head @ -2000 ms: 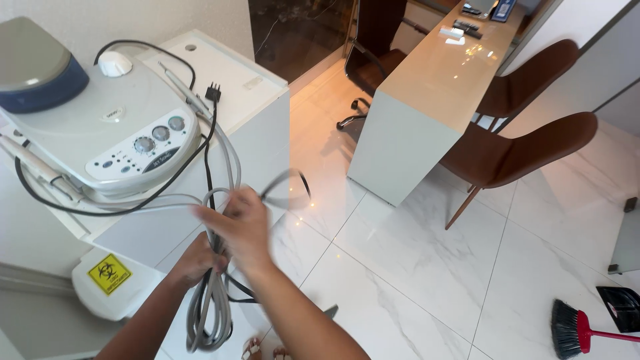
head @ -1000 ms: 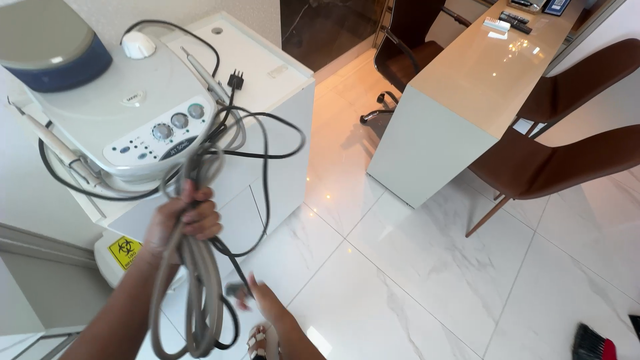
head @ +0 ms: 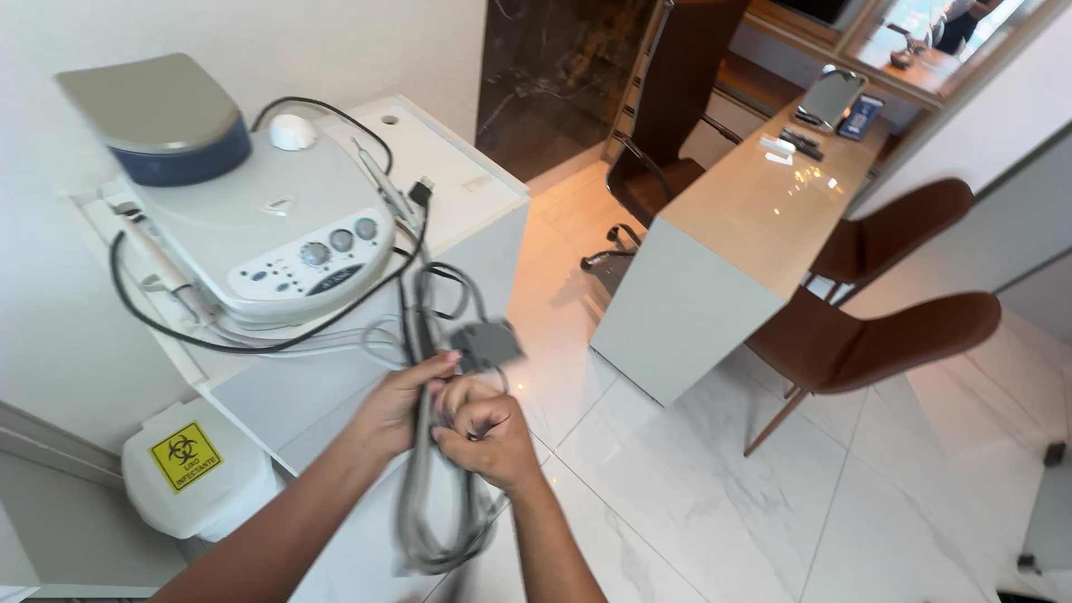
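Observation:
My left hand (head: pixel 402 406) grips a coiled bundle of grey and black cables (head: pixel 419 519) whose loops hang below it. My right hand (head: pixel 486 427) is closed on the same bundle, touching or nearly touching the left. Just above the hands is a blurred dark grey box-shaped piece (head: pixel 487 345), joined to a cable. Cables run up to a white dental scaler unit (head: pixel 276 209) with knobs. Handpieces rest at its left side (head: pixel 163 260) and right side (head: pixel 381 180). A black power plug (head: pixel 420 193) lies on the cabinet top by the right handpiece.
The unit stands on a white cabinet (head: pixel 494 180). Below left is a white bin (head: pixel 243 502) with a yellow biohazard label. To the right are a desk (head: pixel 737 226) holding small items, a brown office chair (head: pixel 682 92) and two brown chairs (head: pixel 879 343). Marble-look floor tiles (head: pixel 712 502) lie beneath.
My right hand, low and apart from the bundle one second ago, is now on it beside my left. The grey box-shaped piece now shows above my hands.

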